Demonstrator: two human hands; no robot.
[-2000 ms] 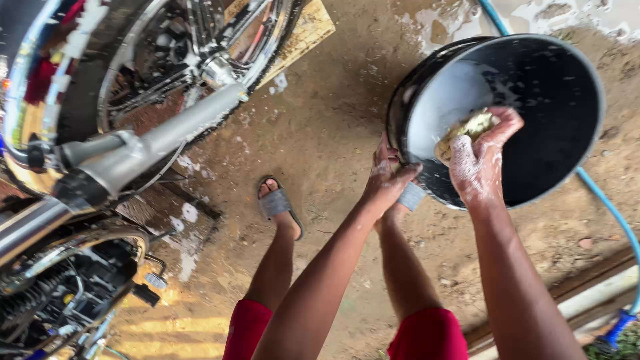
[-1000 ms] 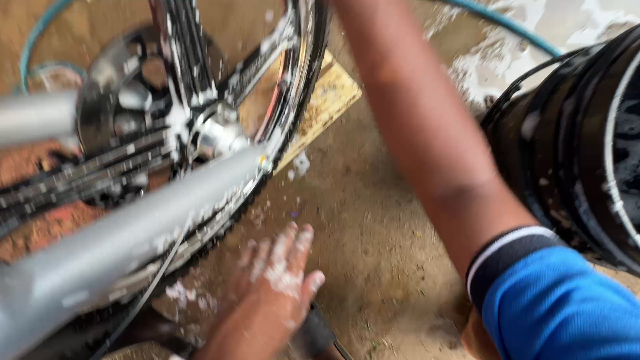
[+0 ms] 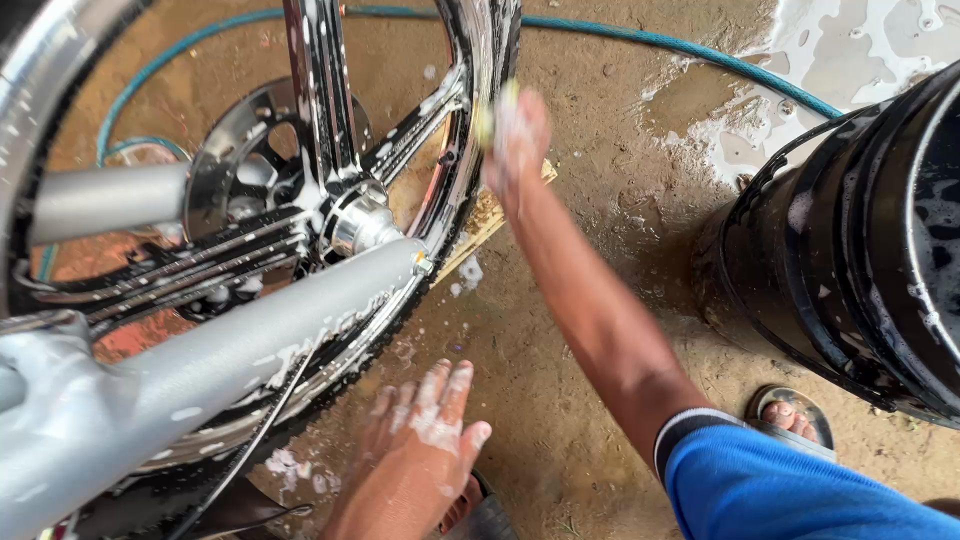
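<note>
My right hand point(image 3: 521, 135), blurred and coated in suds, holds a yellowish sponge point(image 3: 491, 120) against the rim and tyre of a motorcycle's front wheel point(image 3: 480, 45). Foam clings to the wheel's black spokes point(image 3: 322, 90) and hub point(image 3: 360, 221). Below the wheel, my left hand point(image 3: 431, 427) is empty, its fingers spread and soapy, over the wet ground. The grey fork leg point(image 3: 262, 330) runs from the lower left to the hub, with a brake disc point(image 3: 217, 165) on the wheel's far side.
A black plastic bucket point(image 3: 795, 247) with suds stands at the right. A teal hose point(image 3: 637, 34) curves across the ground behind the wheel. A wooden board point(image 3: 469, 244) lies beneath the tyre. Sudsy water point(image 3: 862, 60) pools at the upper right. Sandalled feet point(image 3: 791, 420) are below.
Both hands were at the bucket two seconds ago, the right one holding the sponge inside it. They have moved left to the wheel, and the right hand now touches it. The view has shifted left.
</note>
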